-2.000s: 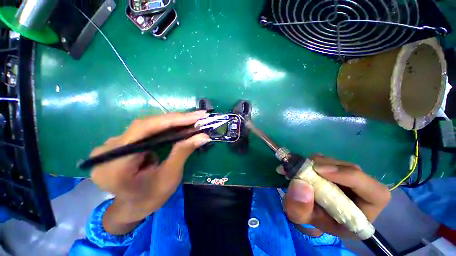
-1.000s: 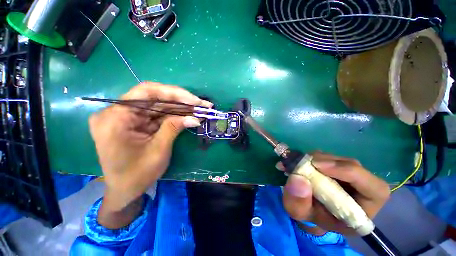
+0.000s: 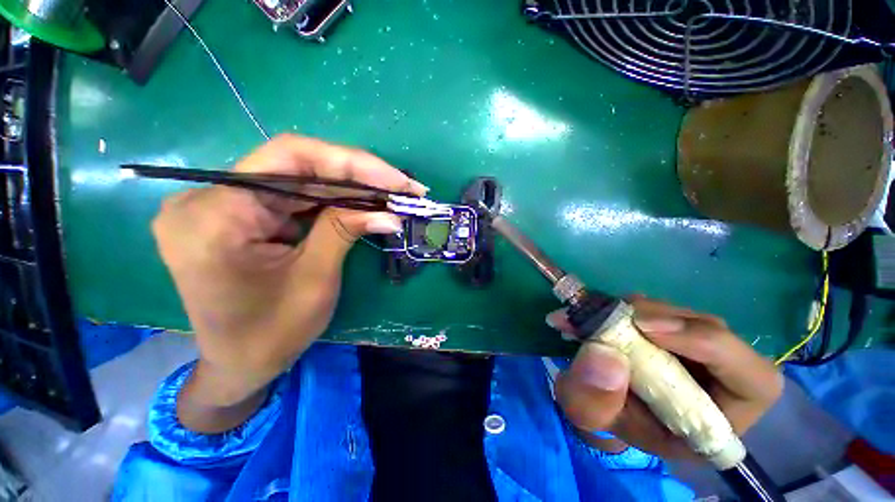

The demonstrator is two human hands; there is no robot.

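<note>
A silver-rimmed watch housing (image 3: 439,235) with a green patch inside sits in the black fixture (image 3: 481,267) near the bench's front edge. My left hand (image 3: 270,265) holds dark tweezers (image 3: 265,182), their pale tips over the housing's upper left part. Whether the tips grip anything cannot be told. My right hand (image 3: 667,377) holds the cream-handled soldering iron (image 3: 667,392). The iron's tip points up-left, near the housing's upper right corner; contact is unclear. Thin silvery solder wire (image 3: 222,71) runs from the upper left to behind my left hand.
A black tray (image 3: 44,245) stands at the left, and a green-flanged spool (image 3: 59,25) at the upper left. More housings (image 3: 312,18) lie at the top. A fan with wire guard (image 3: 677,49) and a brown cylinder (image 3: 751,162) stand at the right. Small bits (image 3: 425,341) lie at the front edge.
My left hand has moved up from the fixture's left side, and the tweezers now lie flatter, with the tips at the housing's upper left. The iron has shifted slightly away from the housing.
</note>
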